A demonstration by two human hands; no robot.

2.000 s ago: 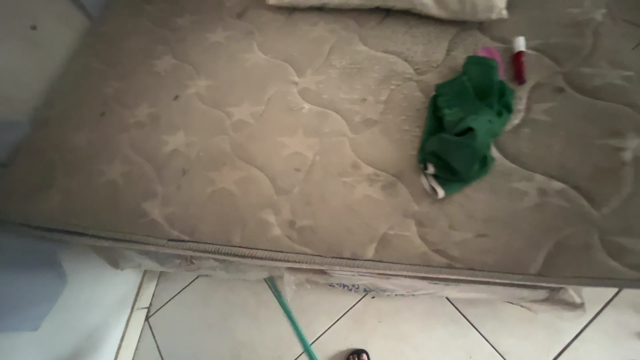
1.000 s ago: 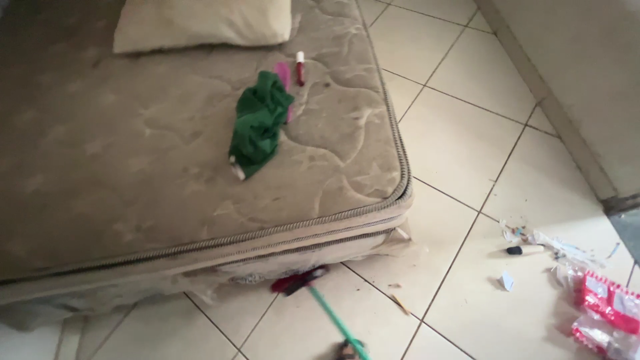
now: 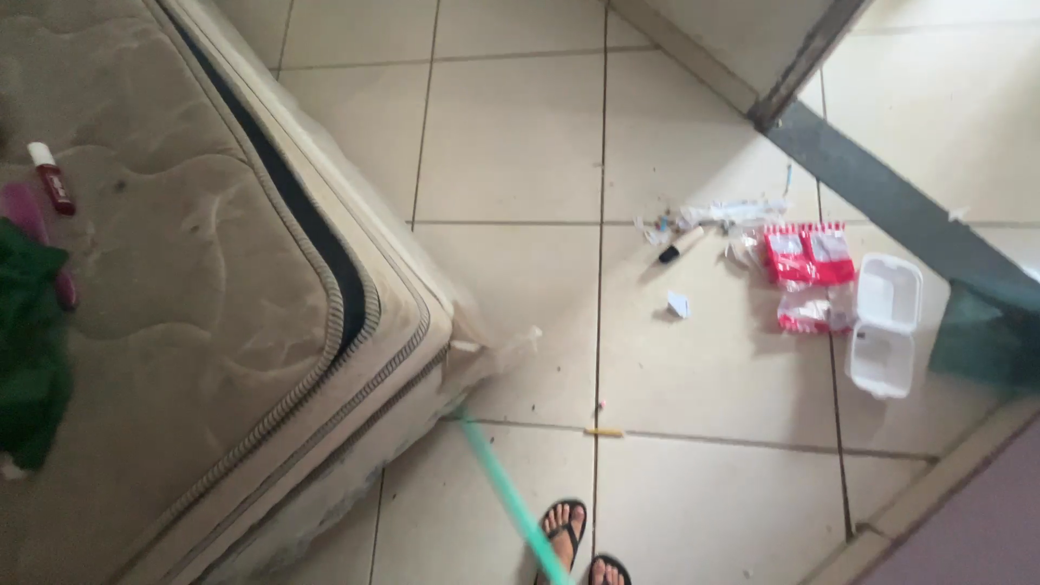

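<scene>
Neither of my hands is in view. A green pole (image 3: 510, 496) runs from the bottom edge of the picture up to the near corner of the mattress, where its far end is hidden below the edge. Which hand holds it, if any, cannot be seen. My feet in black flip-flops (image 3: 566, 520) stand beside the pole. On the quilted mattress (image 3: 162, 325) at the left lie a green cloth (image 3: 28, 349), a pink object (image 3: 28, 207) partly under it, and a small red bottle with a white cap (image 3: 55, 183).
On the tiled floor lie a red and clear plastic wrapper (image 3: 808, 256), an open white foam container (image 3: 890, 292), a brush-like object (image 3: 681, 245), paper scraps (image 3: 677, 305) and a small yellow stick (image 3: 604, 432). A door edge (image 3: 780, 81) and dark threshold (image 3: 861, 179) are at the upper right.
The view has swung far to the right, from the mattress to the floor. The red head at the pole's far end, seen a second ago, is now hidden by the mattress corner.
</scene>
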